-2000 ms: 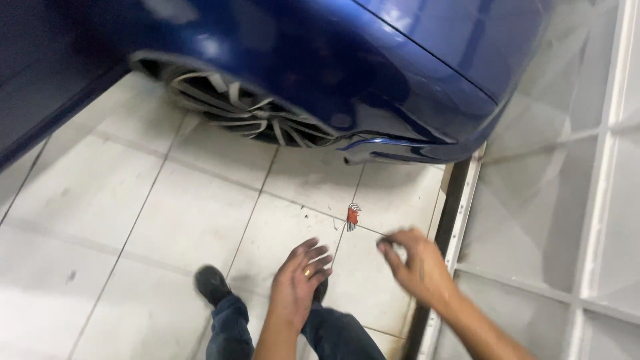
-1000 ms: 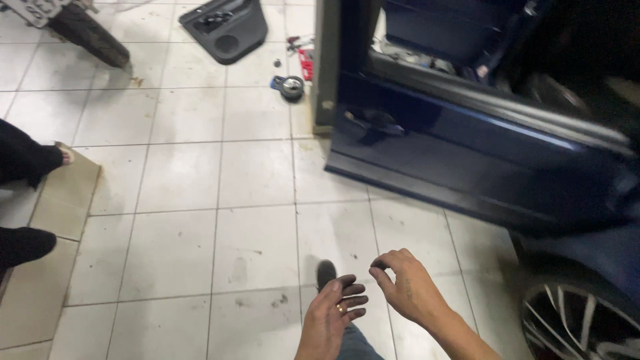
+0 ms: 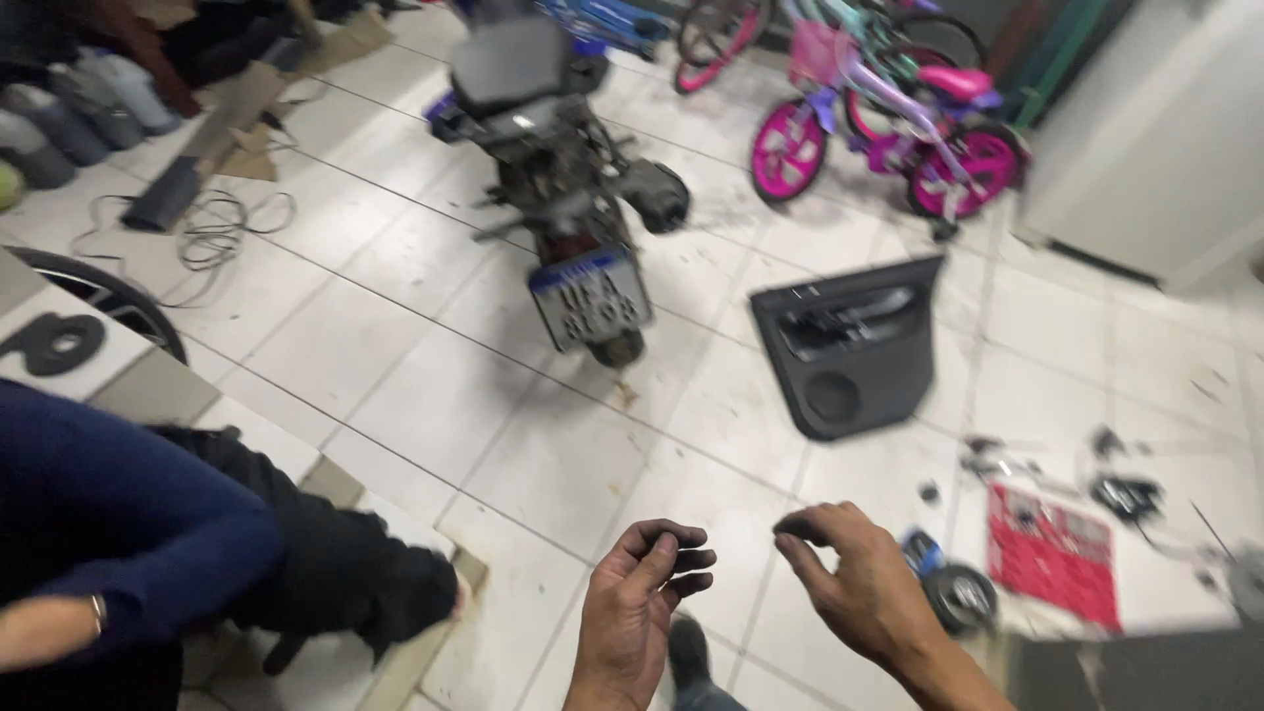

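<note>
My left hand (image 3: 637, 607) is raised low in the middle of the view, its fingers curled and smudged dark, with the thumb near the index finger. To its right is my right hand (image 3: 854, 578), thumb and fingertips bent toward each other; whether something small is pinched there I cannot tell. Beyond the hands a black car door panel (image 3: 854, 346) lies on the white tiled floor. Right of my right hand are a round black and blue object (image 3: 958, 597), a red sheet or case (image 3: 1052, 553) and several loose small parts.
A motorcycle (image 3: 563, 188) stands ahead, with children's bicycles (image 3: 879, 138) behind it. A person in a blue sleeve (image 3: 148, 494) sits at the left on a tiled ledge (image 3: 444, 602). A coiled cable (image 3: 217, 232) lies on the floor at the upper left.
The view has swung far from the blue car to the motorcycle and bicycles. My hands stay raised before me; the fingers of my left hand are more curled than before.
</note>
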